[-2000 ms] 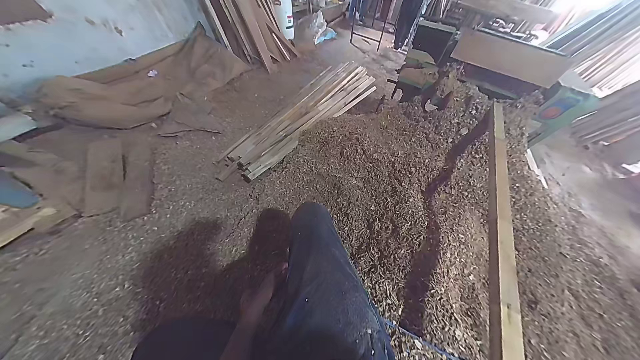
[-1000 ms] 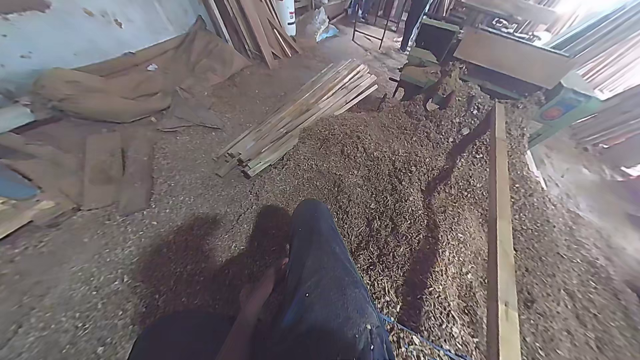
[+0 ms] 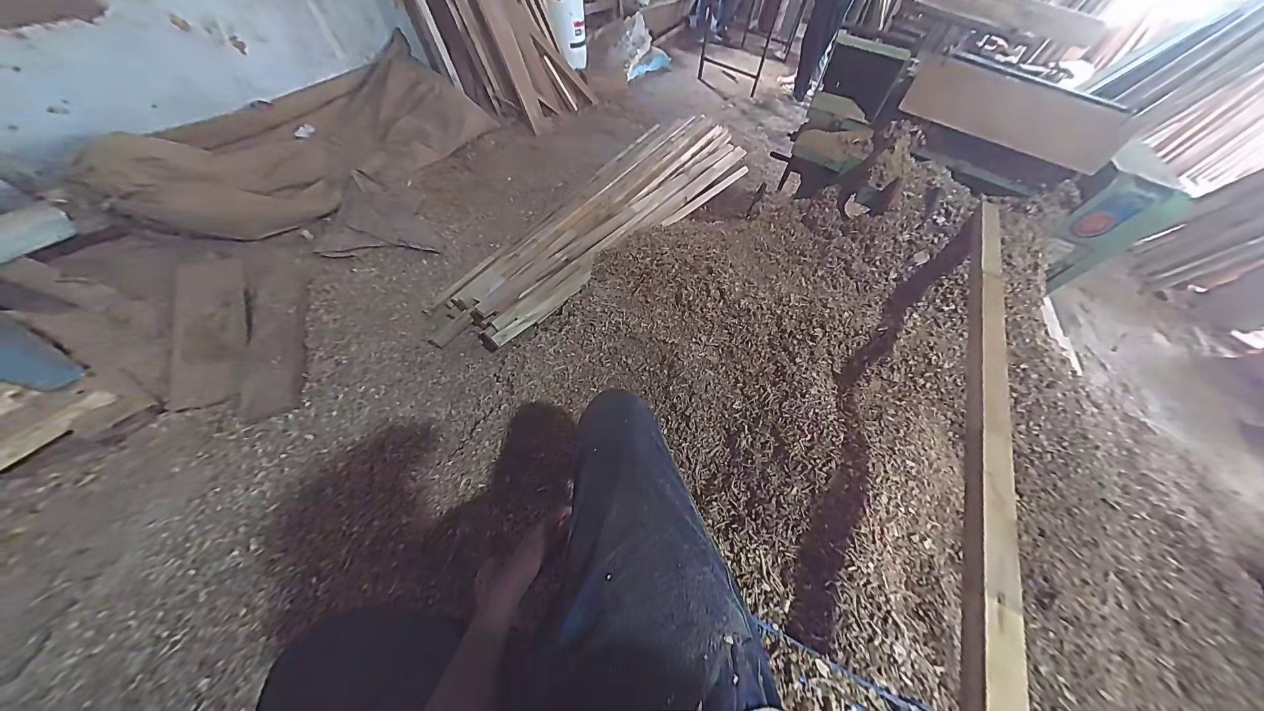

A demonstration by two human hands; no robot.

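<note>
My left hand (image 3: 518, 573) hangs in shade between my thighs, against the inner side of my right trouser leg (image 3: 642, 553). Its fingers are dark and partly hidden, so I cannot tell whether they hold anything. My right hand is out of the picture. Ahead of my knees a bundle of thin wooden strips (image 3: 602, 227) lies on the shavings-covered floor. A long squared wooden beam (image 3: 997, 454) runs lengthwise at the right. Brown wood shavings (image 3: 721, 346) are heaped between the bundle and the beam.
A green woodworking machine (image 3: 1126, 207) stands at the back right, shavings piled against it. Brown sacking (image 3: 257, 168) lies along the left wall, near flat boards (image 3: 207, 331). Planks (image 3: 494, 49) lean at the back. A person's legs (image 3: 820, 44) show beside a metal-legged stand (image 3: 731, 69).
</note>
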